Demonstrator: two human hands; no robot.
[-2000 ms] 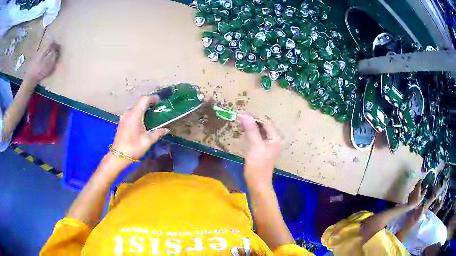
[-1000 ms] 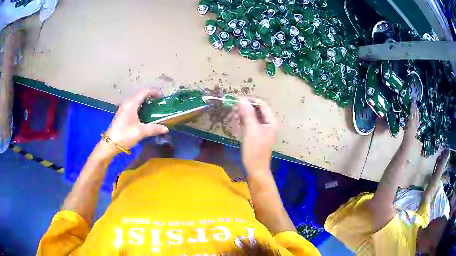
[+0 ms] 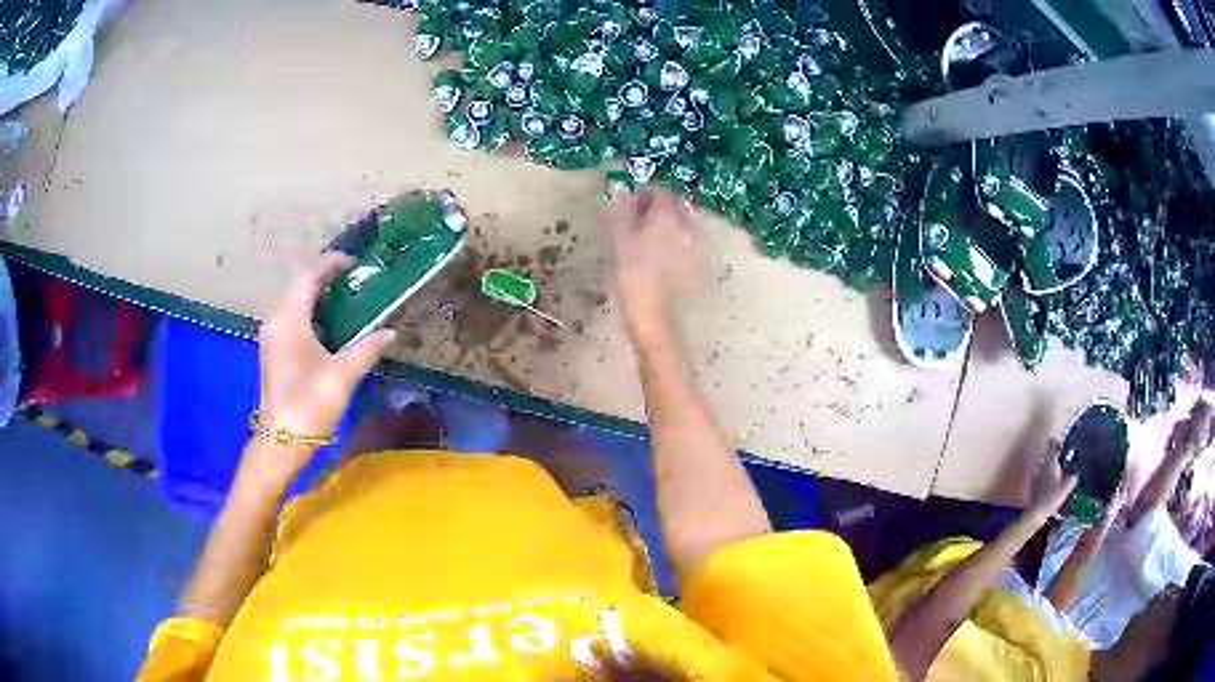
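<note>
My left hand (image 3: 304,353) holds a green slipper (image 3: 393,273) with a white rim, tilted above the cardboard near its front edge. A small bright-green tub (image 3: 508,287) lies among brown spots, with a thin pale stick (image 3: 544,316) resting at it. My right hand (image 3: 649,233) is blurred and reaches to the near edge of the pile of small green logo patches (image 3: 666,100); a patch shows at its fingertips, but I cannot tell whether it is gripped.
Slippers (image 3: 933,300) lie overlapping below a grey metal bar (image 3: 1066,100) at right. Another person's hand holds a dark green slipper (image 3: 1095,453) at lower right. The tan cardboard (image 3: 240,120) covers the bench. A blue bin (image 3: 200,413) and red stool (image 3: 87,340) stand below.
My right hand has let go of the stick and moved up to the patch pile. The stick now rests at the tub. My left hand has moved slightly left with the slipper.
</note>
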